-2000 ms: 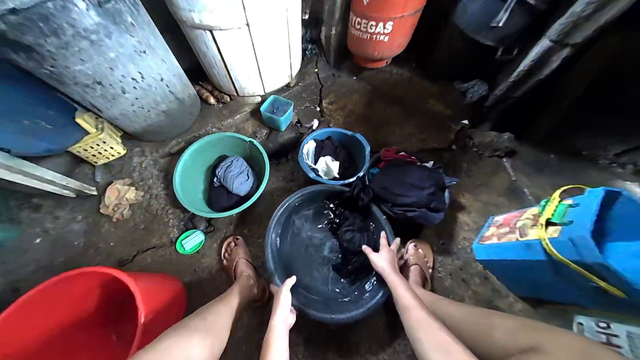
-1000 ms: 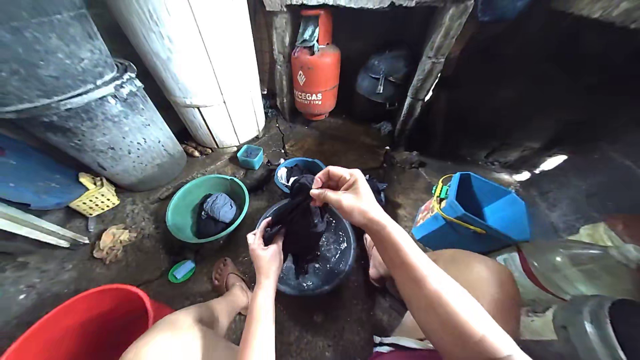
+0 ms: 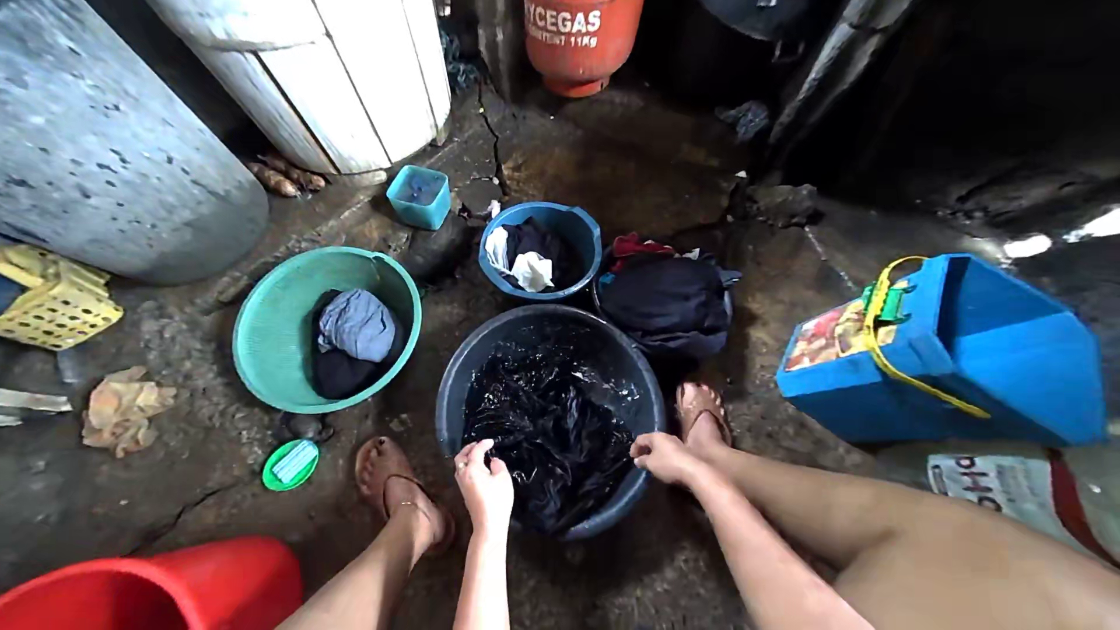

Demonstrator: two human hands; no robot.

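A dark plastic basin (image 3: 449, 398) stands on the floor between my feet, with wet black cloth (image 3: 551, 429) spread in water inside it. My left hand (image 3: 484, 481) is at the near left of the basin, its curled fingers at the edge of the black cloth. My right hand (image 3: 662, 457) is at the right rim, fingertips pinched together beside the cloth. Whether either hand grips the cloth is hard to tell. Behind the basin is a small blue basin (image 3: 588, 229) with white and dark cloth. A heap of dark clothes (image 3: 669, 302) lies to its right.
A green basin (image 3: 254, 332) with grey and black cloth is at left, near a green dish (image 3: 290, 464) holding a bar of soap. A red tub (image 3: 219, 577) stands at lower left, a blue container (image 3: 1015, 350) at right. A teal tub (image 3: 420, 197) and an orange gas cylinder (image 3: 582, 44) are farther back.
A second ago both hands held black cloth raised over the basin. Now the cloth lies spread in the basin and my hands are lower and farther apart, at its near sides.
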